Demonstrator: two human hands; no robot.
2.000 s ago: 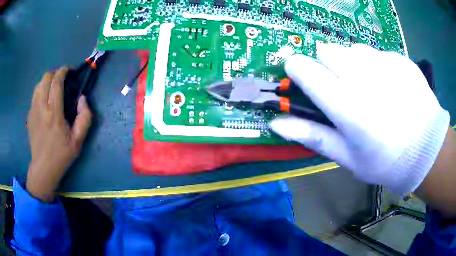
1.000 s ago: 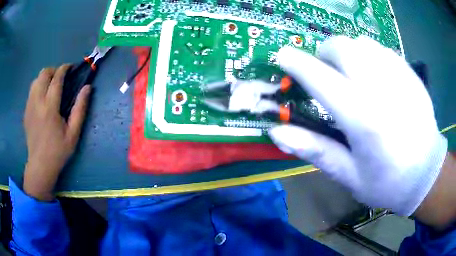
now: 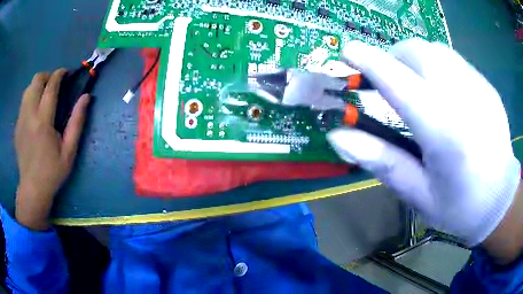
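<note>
A large green circuit board (image 3: pixel 223 150) with white border lines lies on a red pad (image 3: pixel 189 179). My gloved right hand (image 3: pixel 441 138) grips diagonal cutters (image 3: pixel 309 91) with black handles and orange bands. Their jaws are blurred, point left and are over the lower left part of the board; whether they touch it I cannot tell. My bare left hand (image 3: pixel 49 135) rests on the bench left of the board, around the black handles of a second pair of cutters (image 3: pixel 92 62). The tips of this pair are at the board's left edge.
A thin black cable with a white plug (image 3: pixel 128 96) lies between my left hand and the board. The dark green bench has a curved yellow edge (image 3: pixel 229 211) near my body. A metal frame (image 3: pixel 427 247) stands below at the right.
The right hand's cutters have moved a little up and right over the board. The board, pad and left hand appear slightly further left in the view.
</note>
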